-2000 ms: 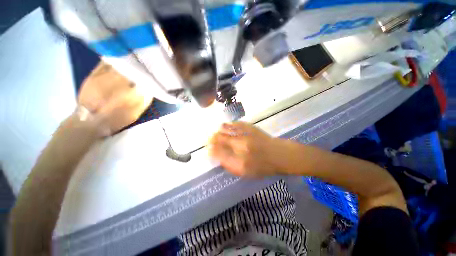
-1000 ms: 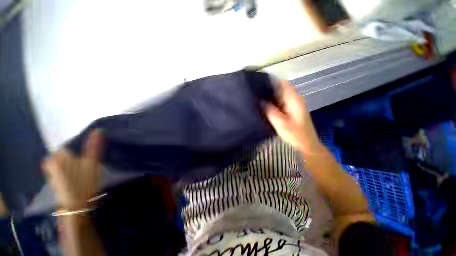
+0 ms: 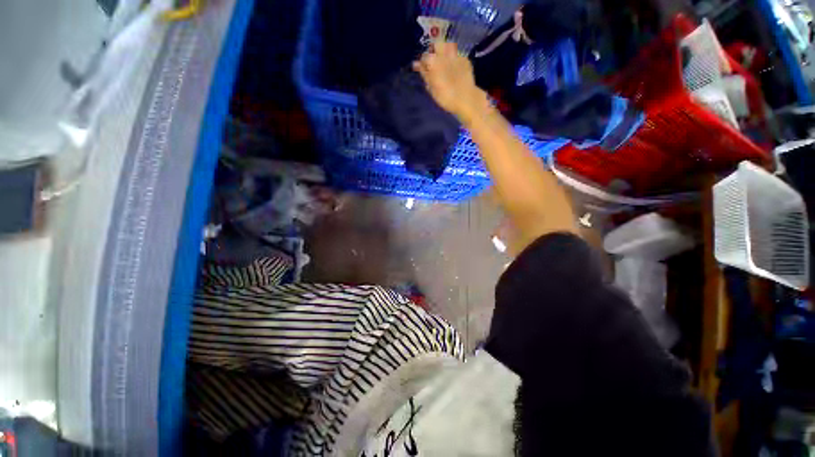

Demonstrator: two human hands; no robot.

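Note:
My right hand [image 3: 447, 78] reaches out over the blue plastic basket [image 3: 357, 147]. Its fingers are closed on a dark navy fabric panel [image 3: 413, 116], which hangs down over the basket's near wall. A small white tag or label with a red mark [image 3: 433, 29] shows just beyond the fingertips. More dark cloth lies in the basket. My left hand is not in view.
The table's grey edge with the printed ruler [image 3: 134, 223] and blue trim runs down the left. The smartphone [image 3: 20, 198] is cut off at the left. A red basket [image 3: 670, 116] and small white basket [image 3: 760, 223] are at the right. Striped cloth covers my lap.
The view has swung right, from the table to the baskets. My right hand has moved from over my lap to the blue basket with dark cloth. My left hand has left the picture.

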